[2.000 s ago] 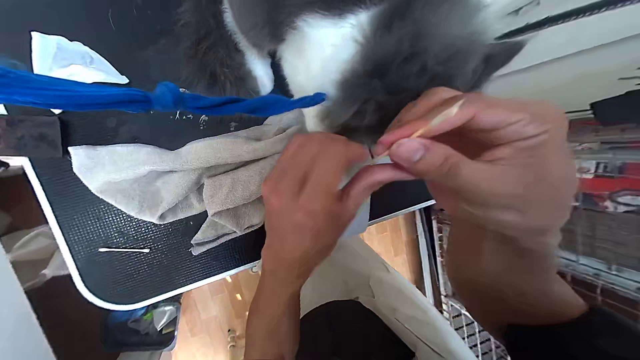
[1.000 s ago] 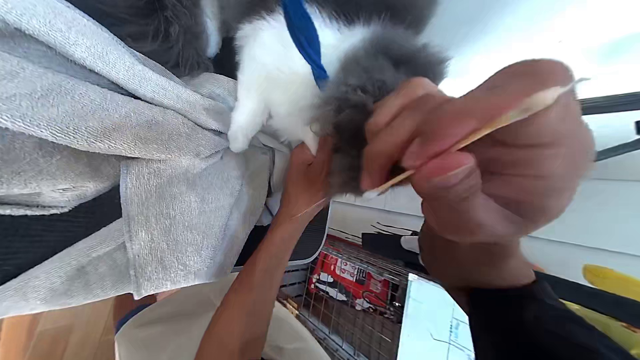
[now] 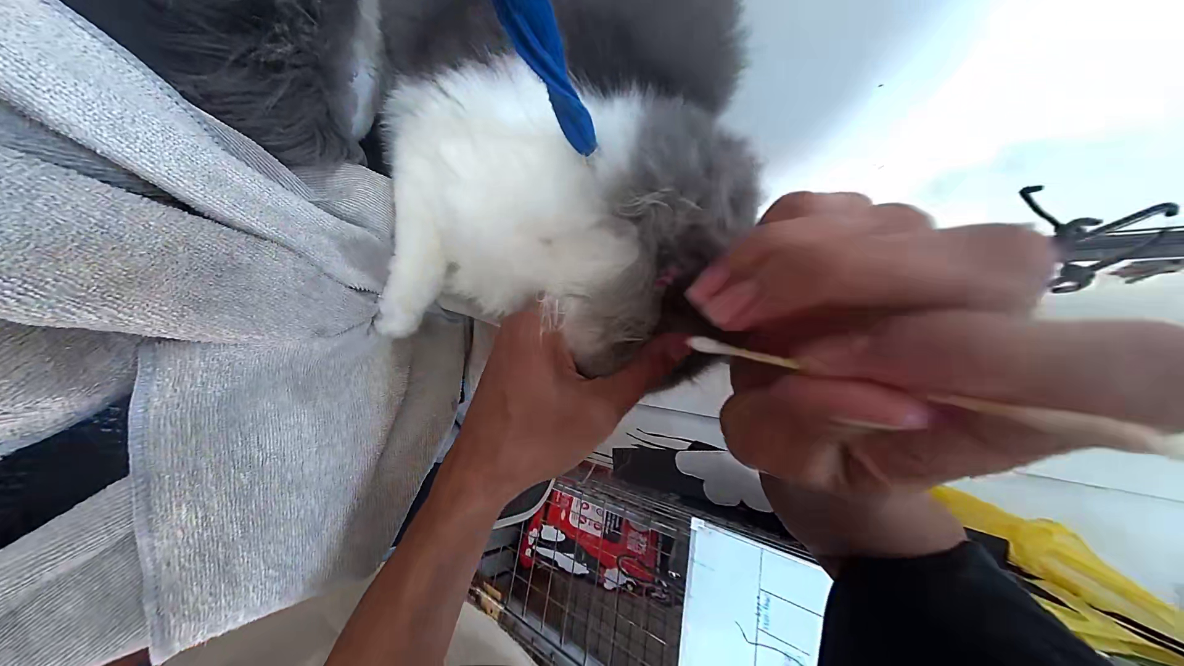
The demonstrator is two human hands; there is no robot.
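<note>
A fluffy grey-and-white cat (image 3: 499,185) lies on its side or back in front of me, its grey head (image 3: 684,213) towards the right. My left hand (image 3: 555,398) is around the underside of its head, the fingers partly hidden in fur. My right hand (image 3: 906,342) pinches a cotton swab (image 3: 749,355), white tip close to the head and to my left thumb or finger; its fingertips reach the dark fur beside a small pink spot. A blue strap (image 3: 550,69) hangs over the cat's white fur.
A grey towel (image 3: 250,462) spreads at the left beside the cat. Below are a wire cage (image 3: 592,620), a red printed package (image 3: 592,541) and a white sheet bearing writing (image 3: 754,597). Yellow material (image 3: 1073,564) lies lower right; dark hooks (image 3: 1091,231) are at the right.
The view has moved much nearer the cat and towel. The swab, held between both hands two seconds ago, is now in my right hand alone, while my left hand is under the cat's head.
</note>
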